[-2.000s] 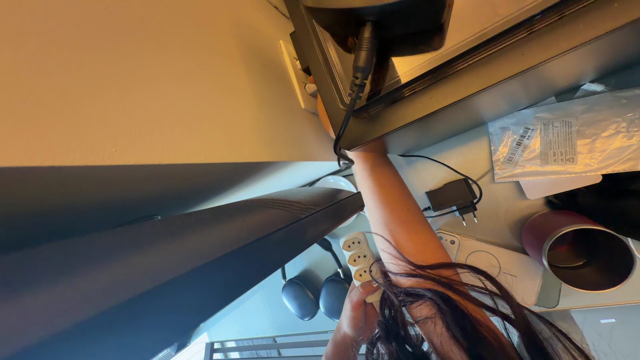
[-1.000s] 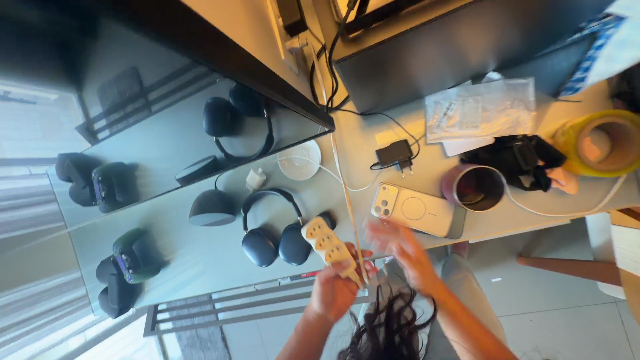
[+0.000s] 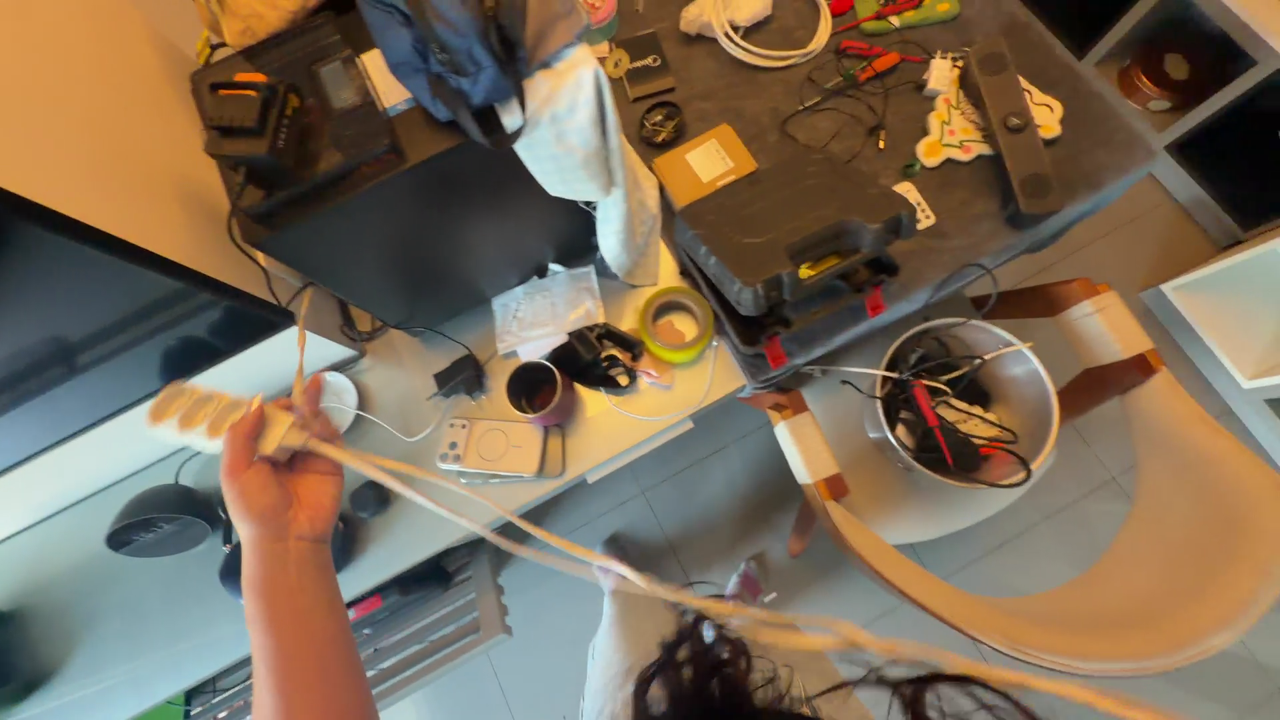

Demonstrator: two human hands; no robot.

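My left hand (image 3: 285, 475) grips a white multi-socket power strip (image 3: 205, 412) near its cord end, above the desk at the left. The strip's pale cord (image 3: 560, 545) stretches from the hand down across the view to the lower right edge, in two strands. Another stretch of pale cord rises behind my fingers towards the back of the desk. Close to the hand lie a white round disc (image 3: 338, 400) with a thin cable and a dark round speaker (image 3: 163, 520). My right hand is out of view.
A phone (image 3: 492, 446), a mug (image 3: 540, 391), a black power adapter (image 3: 459, 376) and a roll of tape (image 3: 676, 325) rest on the desk. A metal pot (image 3: 962, 402) of cables sits on the chair (image 3: 1075, 625). A black tool case (image 3: 785, 235) lies on the dark table. The monitor (image 3: 110, 320) stands left.
The power strip has been raised in my left hand and its cord now stretches across the view. My right hand, beside the strip a second ago, has left the view. The view has swung right.
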